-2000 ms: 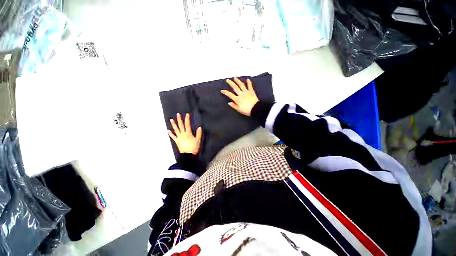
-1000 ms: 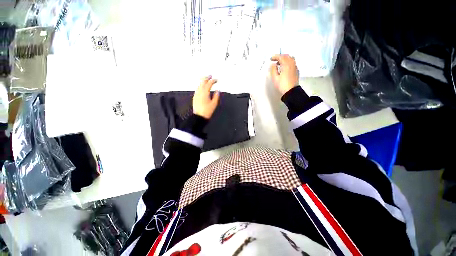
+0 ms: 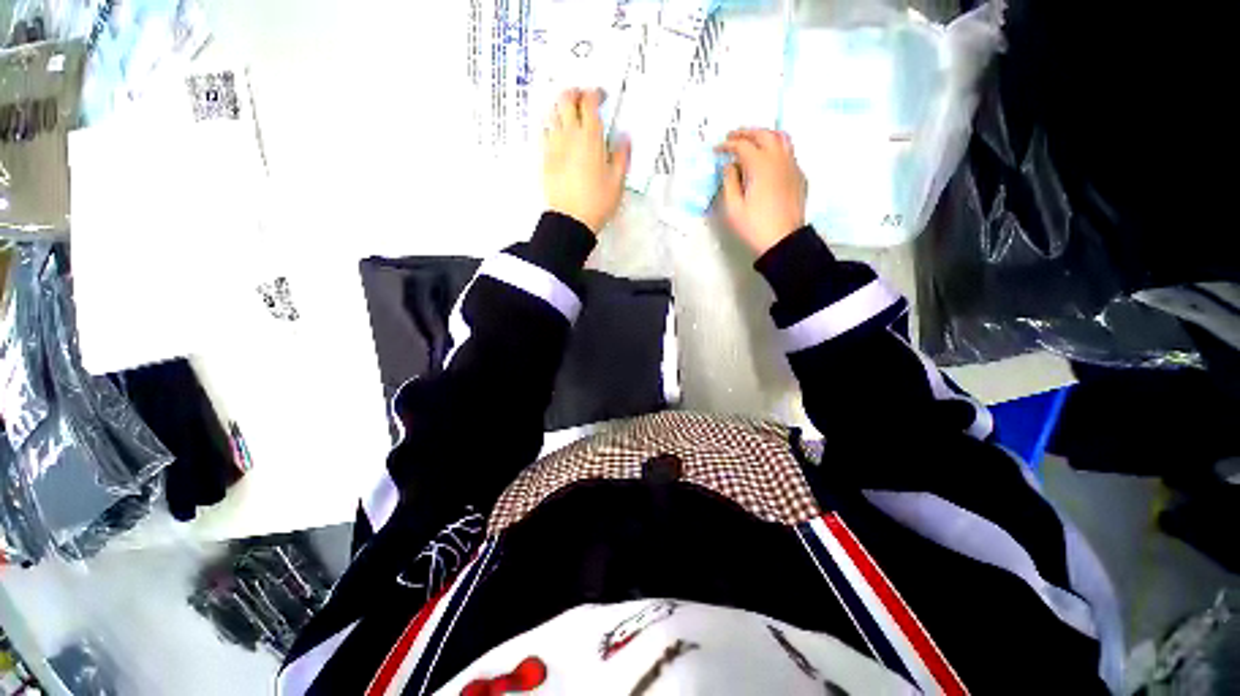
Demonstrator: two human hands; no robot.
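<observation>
The dark folded garment (image 3: 619, 347) lies on the white table close to my body, partly under my left sleeve, with a thin white edge at its right side. My left hand (image 3: 585, 163) is beyond it, on pale printed packets or sheets (image 3: 653, 82); its fingers are slightly apart and I cannot tell if it grips anything. My right hand (image 3: 764, 184) is curled at a light blue edge of this pale material, left of a clear plastic packet pile (image 3: 870, 136). Its fingertips seem to pinch the blue edge, but glare hides the detail.
White stacks with black codes (image 3: 163, 258) lie at the left. Bagged grey garments (image 3: 68, 435), a black cloth (image 3: 184, 442) and thin pens (image 3: 239, 446) are at the left edge. Black plastic-covered garments (image 3: 1006, 258) lie at the right, above a blue tote (image 3: 1031, 424).
Both hands were flat on the dark garment two seconds ago. They have moved off it, away from my body, to the pale printed packets. The garment now shows a white right edge.
</observation>
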